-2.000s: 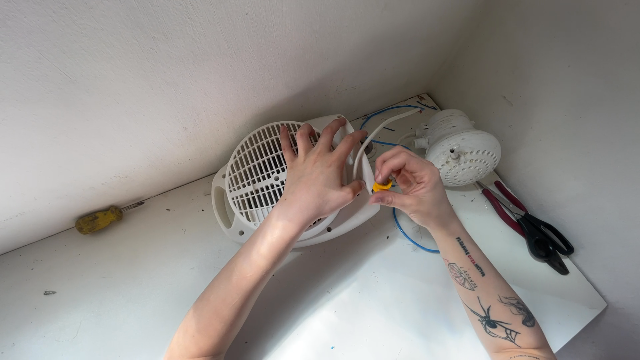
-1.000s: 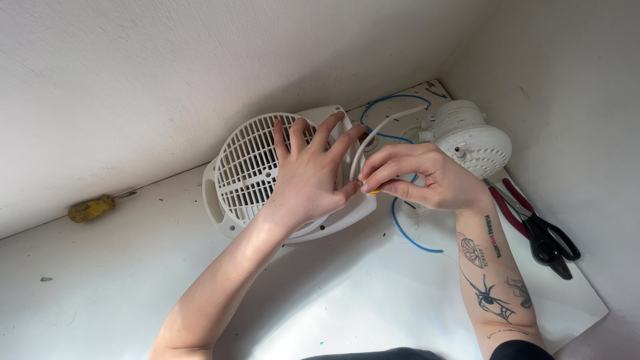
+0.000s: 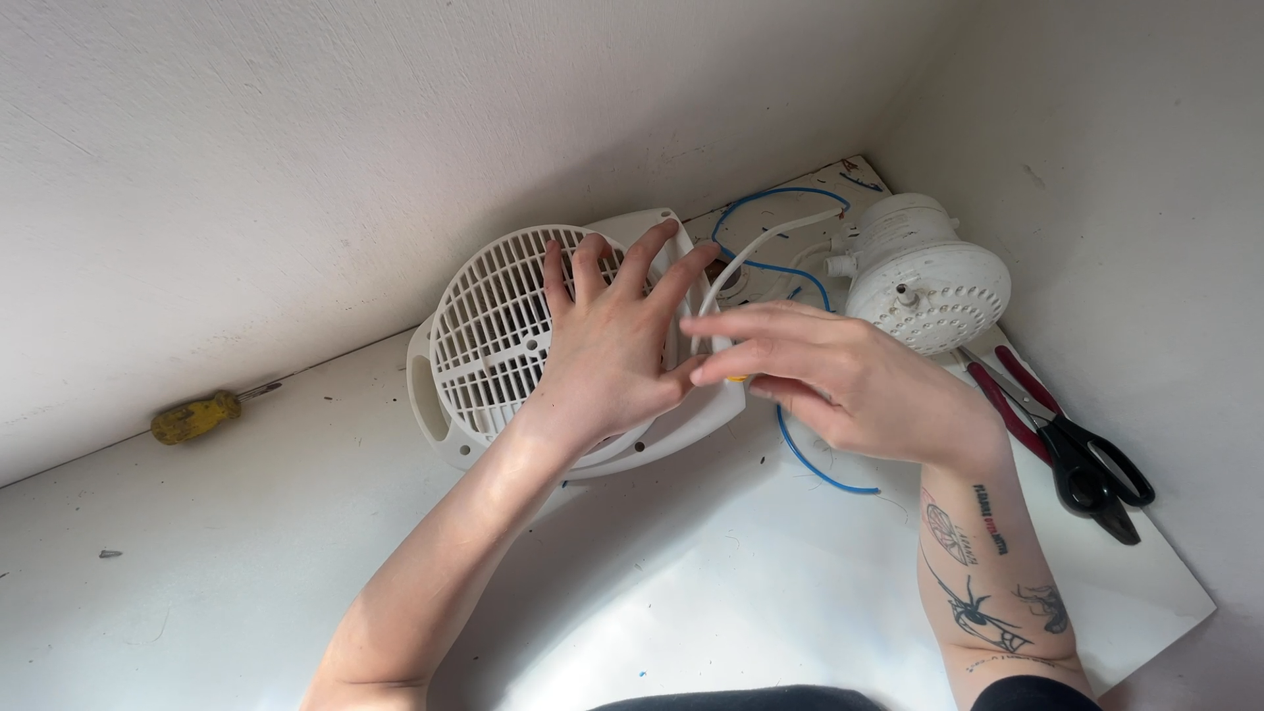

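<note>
A white plastic housing with a round slatted grille (image 3: 489,341) lies on the white tabletop near the wall. Spread over the grille's right half, my left hand (image 3: 617,346) presses on the housing with its fingertips by the far edge. My right hand (image 3: 829,375) is at the housing's right side, fingers bent around a small yellow piece (image 3: 737,377) that is mostly hidden; whether they grip it is unclear. A white cable (image 3: 770,237) curves up from the housing beside my right fingertips. Behind my right hand runs a loose blue wire (image 3: 825,474).
A white electric shower head (image 3: 928,276) stands at the back right. Black-handled scissors (image 3: 1086,474) and a red-handled tool (image 3: 1017,410) lie right of my right hand. A yellow-handled screwdriver (image 3: 197,417) rests at the left by the wall (image 3: 296,148). Small debris dots the tabletop (image 3: 197,573).
The fingers of my right hand have shifted and extended around the yellow piece, which showed more fully two seconds ago. My left hand has stayed on the grille.
</note>
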